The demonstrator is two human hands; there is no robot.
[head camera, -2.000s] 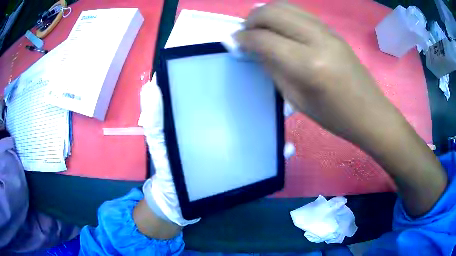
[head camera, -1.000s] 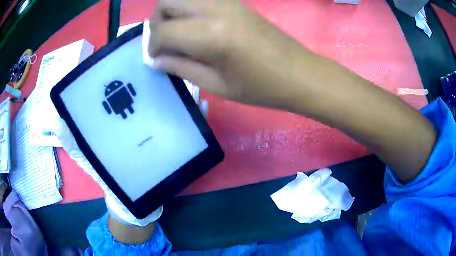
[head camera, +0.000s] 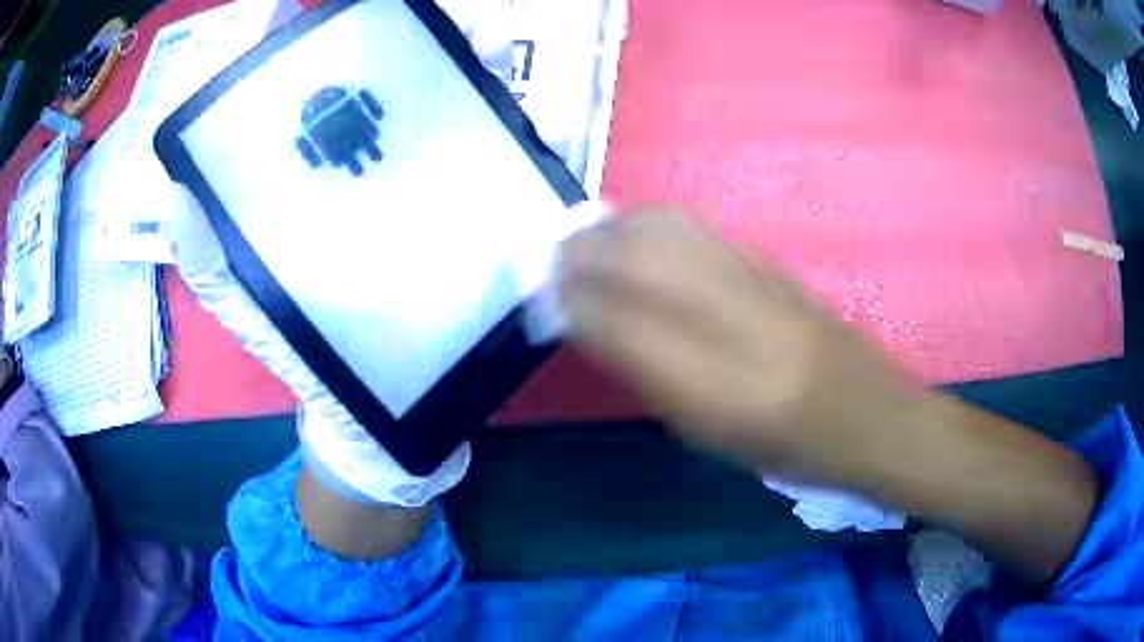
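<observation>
An e-reader (head camera: 364, 213) with a thick black bezel is held tilted, its pale screen facing me and showing a dark Android robot. My left hand (head camera: 270, 339), in a white glove, holds it from behind and along its left edge; most fingers are hidden. My bare right hand (head camera: 690, 320) is blurred and holds a white cleaning wipe (head camera: 558, 270) against the lower right edge of the e-reader.
A red-pink mat (head camera: 866, 151) has a printed white box (head camera: 552, 75) behind the e-reader. Record sheets (head camera: 94, 339) and another device box lie left. A tape roll (head camera: 94, 75) is upper left. A crumpled wipe (head camera: 834, 508) is partly under my right forearm. A person's purple sleeve (head camera: 44, 502) shows lower left.
My right hand has moved with the wipe from the e-reader's top edge down to its lower right edge. The e-reader went left and now shows the robot. A printed box has come into view behind it.
</observation>
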